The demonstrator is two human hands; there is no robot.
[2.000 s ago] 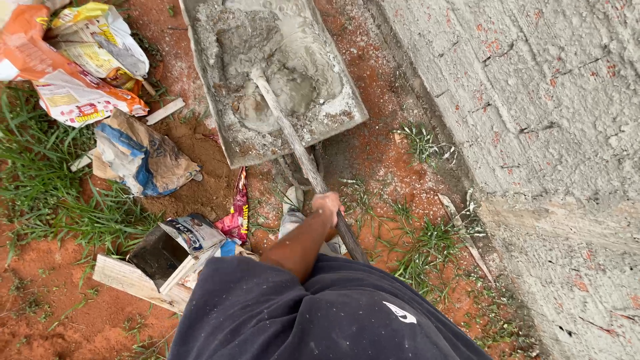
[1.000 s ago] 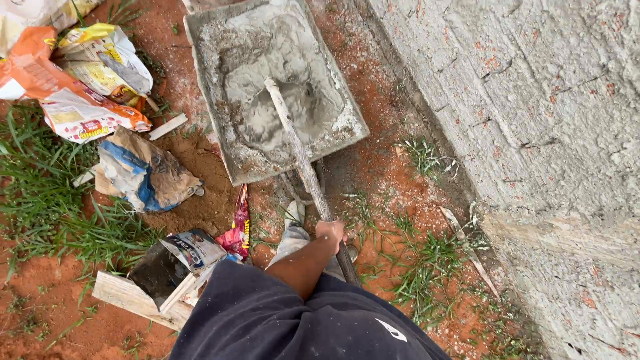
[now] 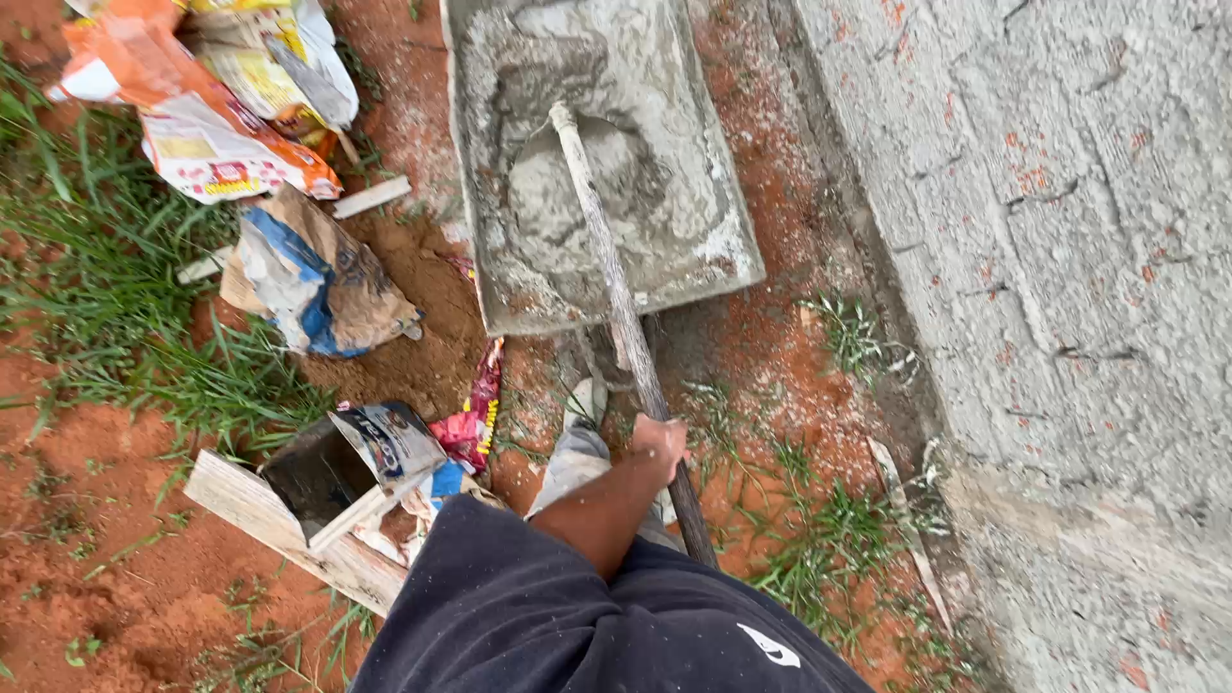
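Note:
My left hand (image 3: 661, 448) is closed around the wooden handle (image 3: 616, 279) of a hoe, below the near rim of the mortar tub. The handle slants up and left across that rim. Its head end sits in wet grey mortar (image 3: 553, 197), with a rounded blade edge partly showing and coated in mortar. The tub (image 3: 746, 241) is a rectangular tray crusted with mortar. The lower end of the handle passes out of sight under my dark shirt (image 3: 616, 626). My right hand is not in view.
Torn bags (image 3: 226, 144) and a crumpled paper sack (image 3: 322, 279) lie left on grass and red soil. A dark container (image 3: 313, 472) and a board (image 3: 289, 529) are lower left. A rough mortar-coated brick surface (image 3: 1039, 241) fills the right. My shoe (image 3: 585, 399) is below the tub.
The hoe's head end has moved up the tub, farther from the near rim, and the mortar around it has shifted. My left hand has kept its hold. The view has moved slightly.

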